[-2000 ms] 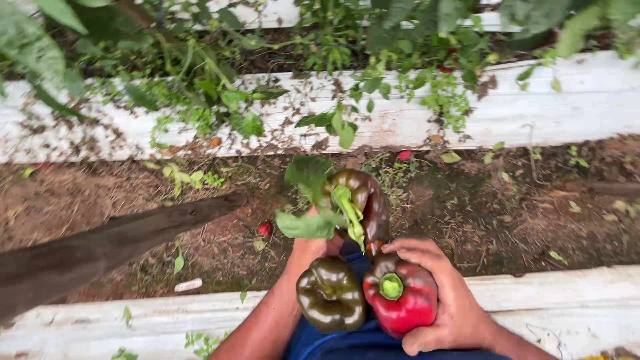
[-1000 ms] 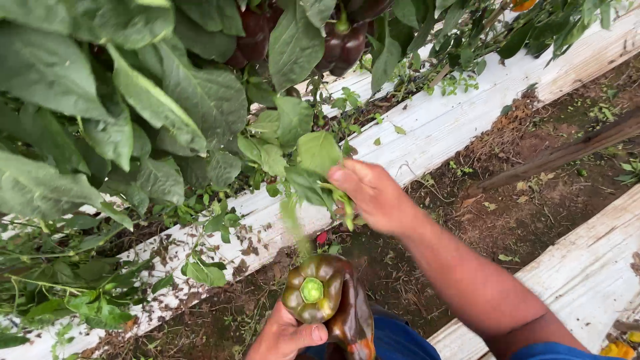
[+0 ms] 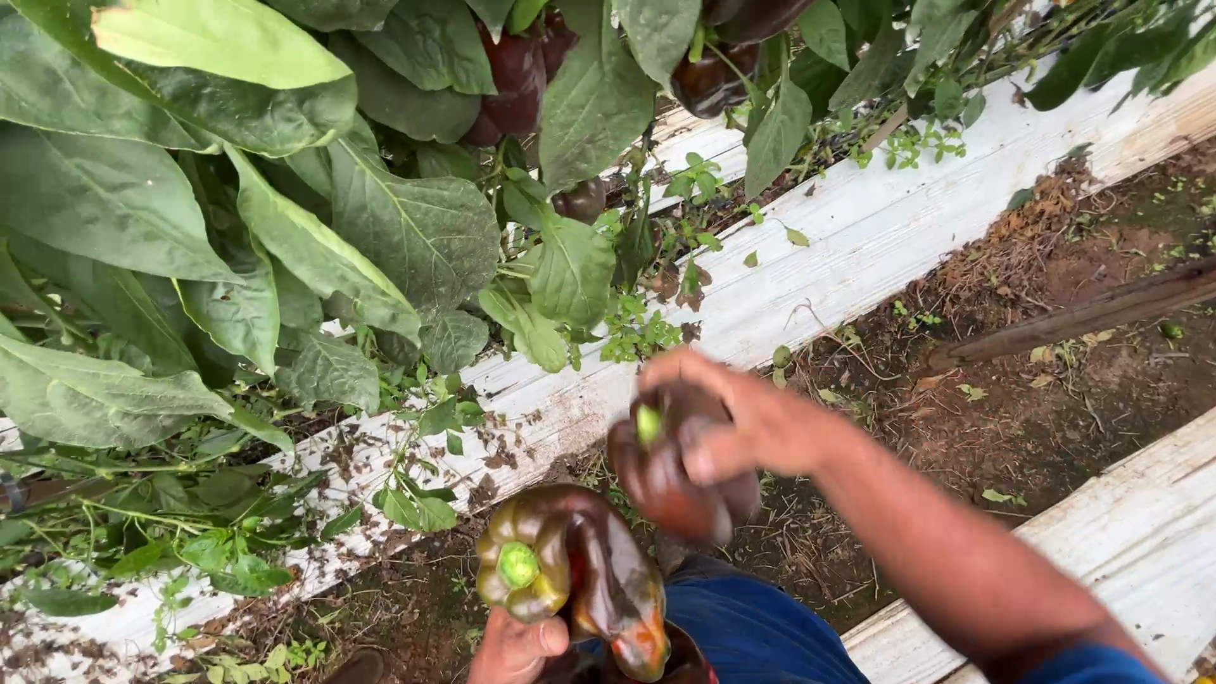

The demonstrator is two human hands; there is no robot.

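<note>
My left hand (image 3: 521, 646), low in the view, supports a misshapen green-brown bell pepper (image 3: 570, 560) with a cut green stem and an orange-red tip. Part of another dark pepper shows beneath it, mostly hidden. To the right, my right hand (image 3: 731, 418) is closed around a dark brown-red bell pepper (image 3: 679, 465), blurred by motion. Its short green stem faces up beside my fingers. The two hands' peppers are close together, above my blue-clothed lap.
Leafy pepper plants (image 3: 408, 209) fill the upper left, with dark peppers (image 3: 518, 81) hanging among them. White plastic mulch (image 3: 855, 242) runs diagonally behind my hands. A wooden stake (image 3: 1083, 318) crosses the bare soil at right, and another white strip (image 3: 1092, 541) lies lower right.
My right hand held leafy green cuttings a second ago; now it grips a dark pepper, and the cuttings are out of it. My left hand keeps the misshapen pepper.
</note>
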